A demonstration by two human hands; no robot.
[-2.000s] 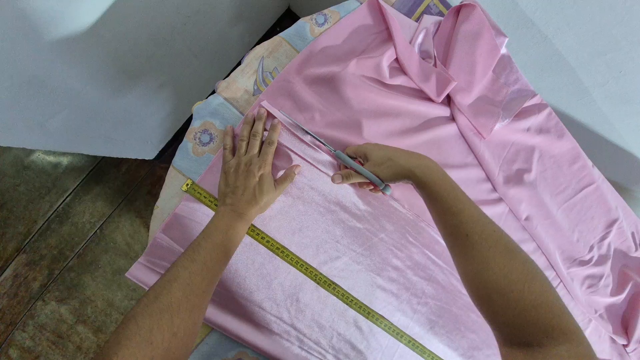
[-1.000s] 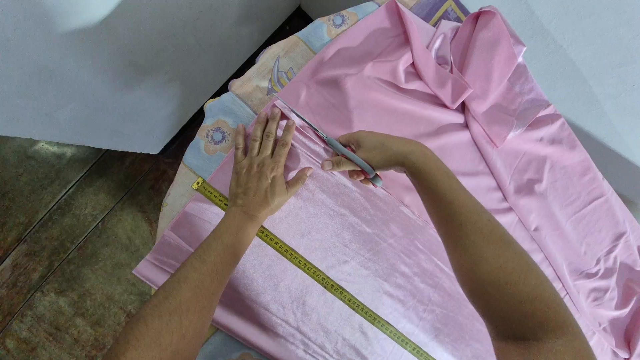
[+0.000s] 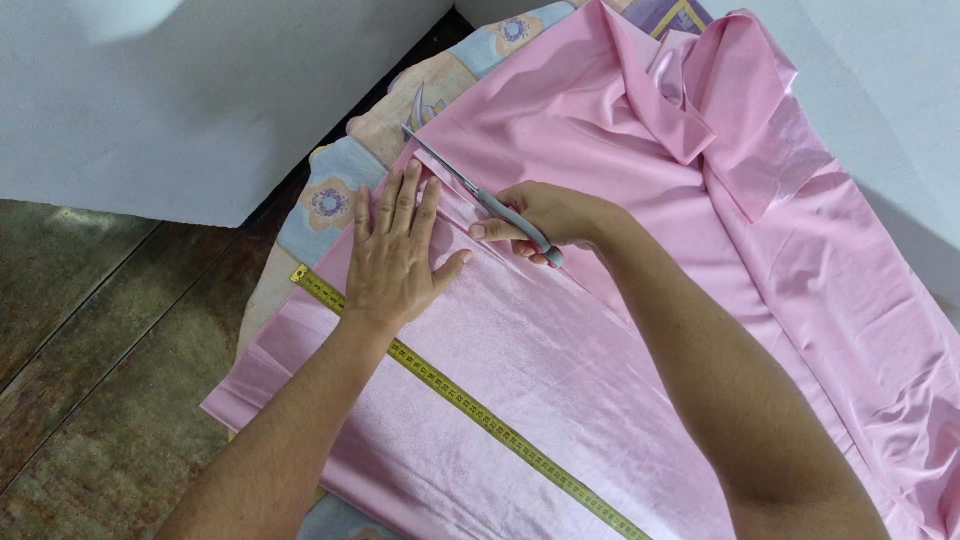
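Note:
Pink satin fabric [image 3: 540, 345] lies spread and partly folded over the patterned table cover. My left hand [image 3: 397, 244] rests palm down on it near its left edge, fingers a little apart, holding nothing. Grey-handled scissors [image 3: 504, 214] are in my right hand [image 3: 536, 219], just right of my left fingers. Their blades point up and left along a fold, and the tips reach past the fabric's edge. A yellow measuring tape [image 3: 487, 420] runs diagonally across the fabric, passing beneath my left wrist.
The patterned cover [image 3: 330, 202] shows along the fabric's left edge. Bunched pink fabric [image 3: 739, 112] lies at the upper right. White panels [image 3: 165, 105] stand at the upper left and right. Dark floor tiles [image 3: 97, 337] are at the lower left.
The scissors have moved up and left along the fold, so their tips now extend beyond the fabric's edge. My left hand stays flat on the fabric.

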